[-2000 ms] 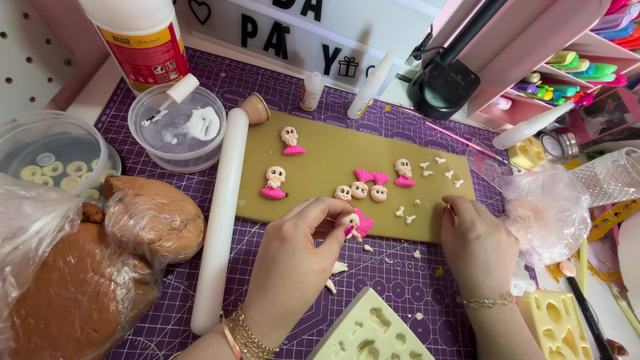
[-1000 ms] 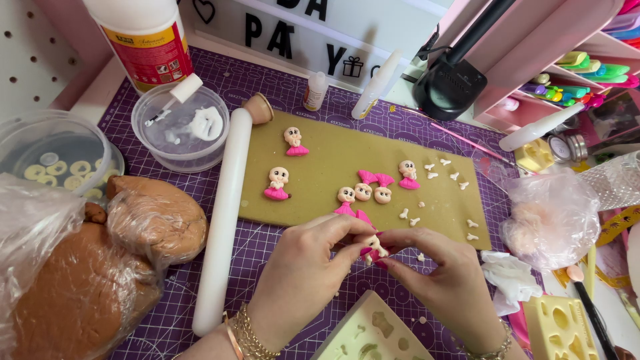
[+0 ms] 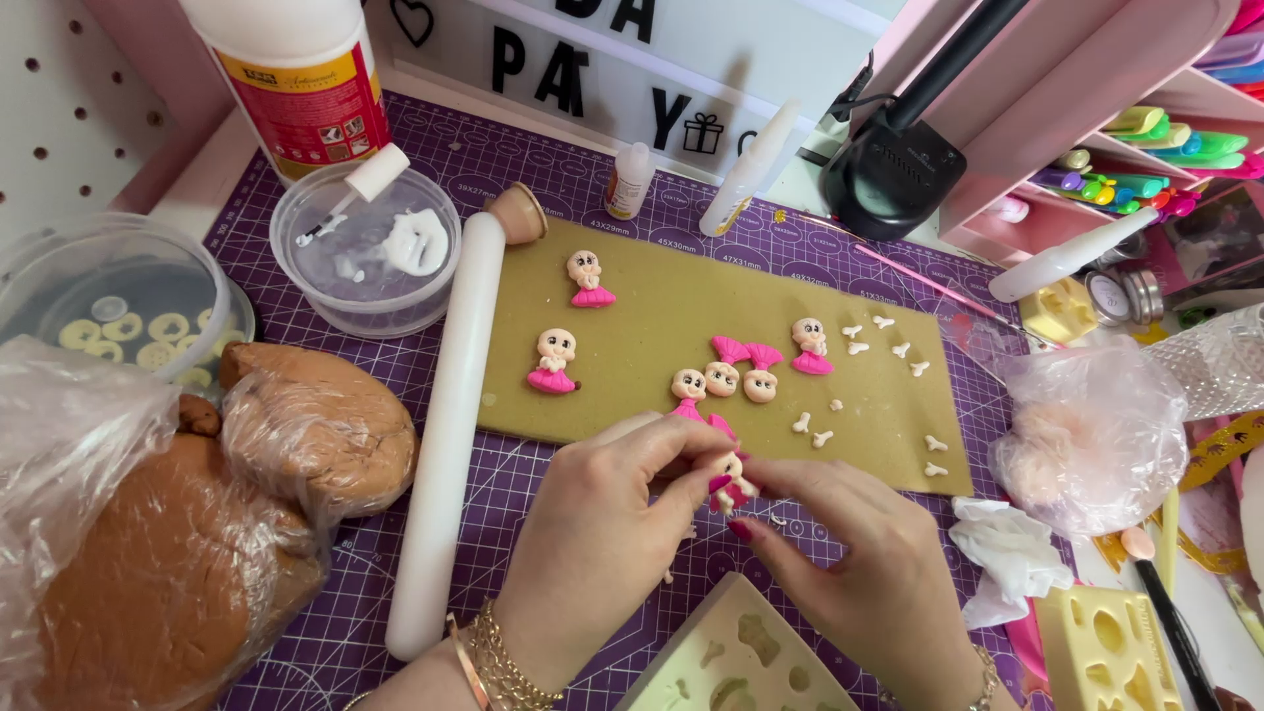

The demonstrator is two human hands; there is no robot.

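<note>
My left hand (image 3: 602, 533) pinches a small clay doll figure (image 3: 732, 484) with a pink dress, over the cutting mat just below the olive board (image 3: 632, 346). My right hand (image 3: 859, 563) is at the figure's right side, its index fingertip at the doll and its thumb just below. Finished-looking dolls in pink, such as one clay doll (image 3: 554, 361), stand or lie on the board. Round clay heads (image 3: 759, 385) and pink skirt pieces (image 3: 763, 355) lie near its middle. Several tiny bone-shaped clay pieces (image 3: 857, 348) are at its right. Fingers partly hide the held doll.
A white rolling pin (image 3: 444, 444) lies left of the board, beside wrapped brown clay (image 3: 178, 563) and a plastic tub of white paste (image 3: 365, 281). A silicone mold (image 3: 736, 662) is at the front. Bagged pale clay (image 3: 1086, 434), a crumpled tissue (image 3: 1007, 558) and a yellow mold (image 3: 1106, 647) are right.
My right hand has come from the board's right edge to the doll in my left hand. Both hands have stayed together at the doll since the middle frame.
</note>
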